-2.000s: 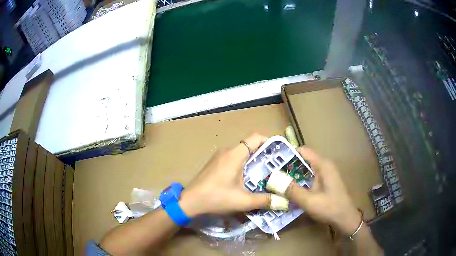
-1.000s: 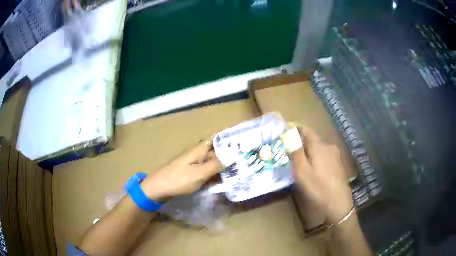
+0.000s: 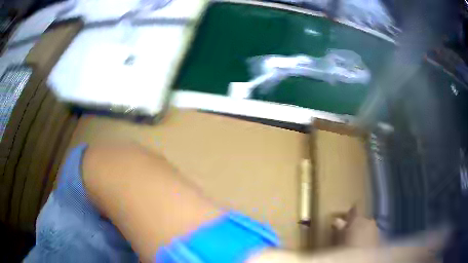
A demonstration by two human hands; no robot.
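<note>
The view is strongly blurred. My left forearm with a blue wristband crosses the lower left, and my left hand (image 3: 272, 256) is mostly cut off by the bottom edge. A blurred part of my right hand (image 3: 362, 237) shows at the lower right, over the brown tray (image 3: 338, 169); what its fingers hold cannot be told. The white housing is not clearly in view. A whitish cord in a clear bag (image 3: 308, 68) lies on the green belt (image 3: 215, 56), with a small white end at the belt's near edge.
A cream-handled tool (image 3: 306, 190) with a dark tip lies along the tray's left wall. A blurred row of blocks (image 3: 378, 180) lines the tray's right side. A white board (image 3: 118, 67) is at the upper left, stacked brown trays (image 3: 31, 138) at the left. Tan cardboard (image 3: 231, 159) covers the bench.
The housing has left my hands' earlier place at mid-bench. My left forearm has swung down and right. The bagged cord now shows on the belt, and the view has shifted.
</note>
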